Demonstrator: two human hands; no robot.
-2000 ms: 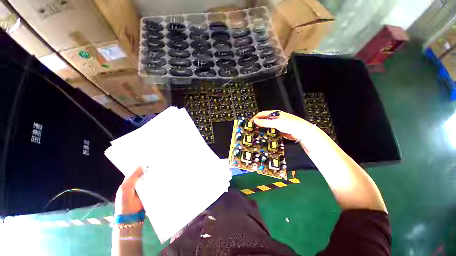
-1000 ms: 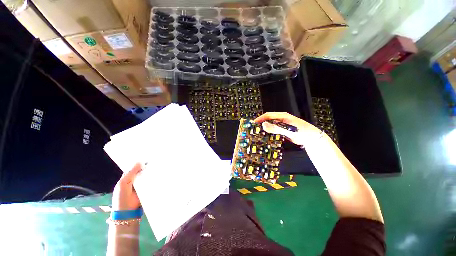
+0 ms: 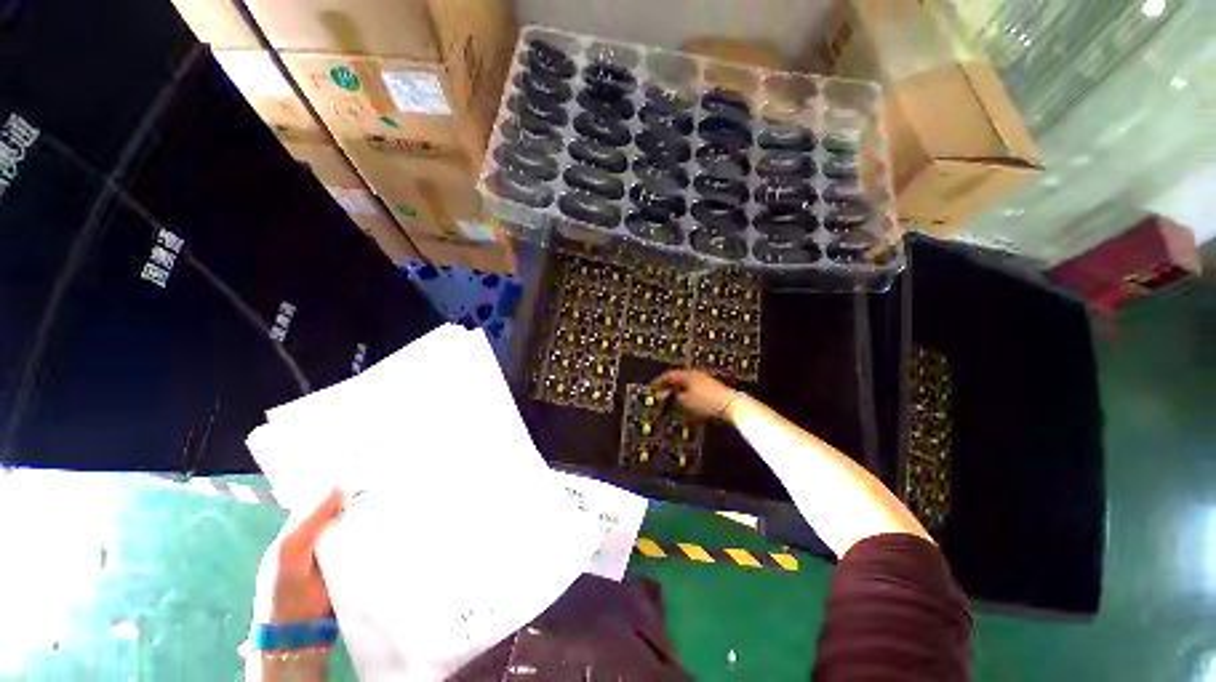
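Observation:
My left hand [image 3: 304,566] holds a fanned stack of white paper sheets [image 3: 434,500] at the lower left. My right hand [image 3: 696,397] reaches into an open black tote [image 3: 814,446] and grips the top edge of a populated circuit board panel [image 3: 660,446]. That panel is at the front of the tote, below other panels [image 3: 656,320] laid side by side. A dark pen [image 3: 670,397] shows faintly at the right fingers. Whether the held panel rests fully on the tote floor is hard to tell.
A clear blister tray [image 3: 694,153] of black oval parts lies across the tote's back edge. A second black tote [image 3: 1000,440] with panels is on the right. Cardboard cartons [image 3: 360,100] stand behind left, stacked black totes [image 3: 147,253] at left. Striped tape [image 3: 714,554] marks the green floor.
My right hand has moved forward and down into the tote with the panel, which was held up in front of it before. The view has shifted. My left hand still holds the sheets.

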